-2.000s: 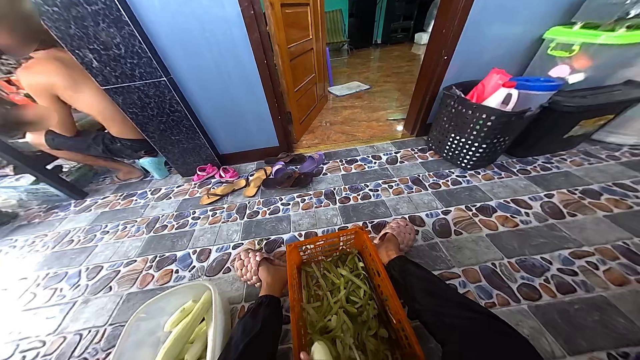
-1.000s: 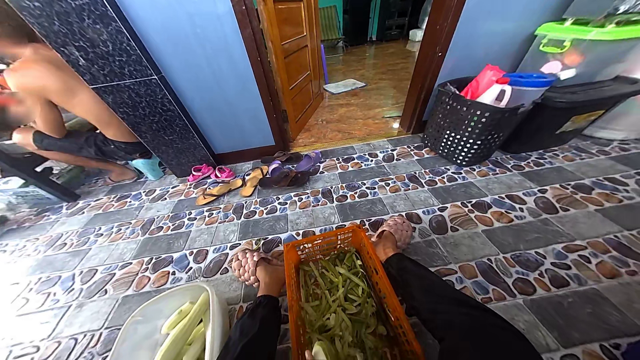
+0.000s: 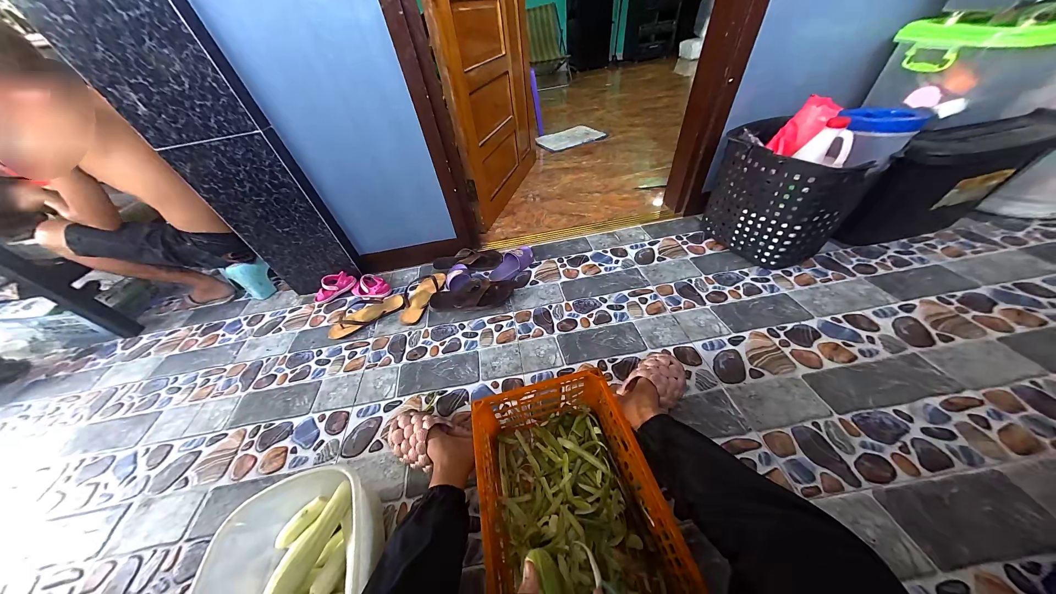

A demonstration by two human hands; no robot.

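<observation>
At the bottom edge, a fingertip of what appears to be my left hand [image 3: 530,579] lies against the end of a green long vegetable [image 3: 544,571]; most of the hand is cut off. A thin pale strip [image 3: 591,563] curves up just right of it. My right hand cannot be made out. Below them, an orange plastic crate [image 3: 488,495] between my feet holds many green peelings [image 3: 569,470]. Left of it stands a whitish plastic tub [image 3: 235,528] with several peeled, pale green long vegetables [image 3: 309,549].
My feet wear pink bubbled slides [image 3: 660,378] on the patterned tile floor. Sandals [image 3: 367,317] lie before the open wooden door [image 3: 492,107]. A black perforated basket [image 3: 775,202] and lidded bins stand right. Another person [image 3: 157,186] sits at the far left, beside the pillar.
The vegetable end at the bottom edge looked paler two seconds ago and looks greener now. A thin pale strip now shows beside it.
</observation>
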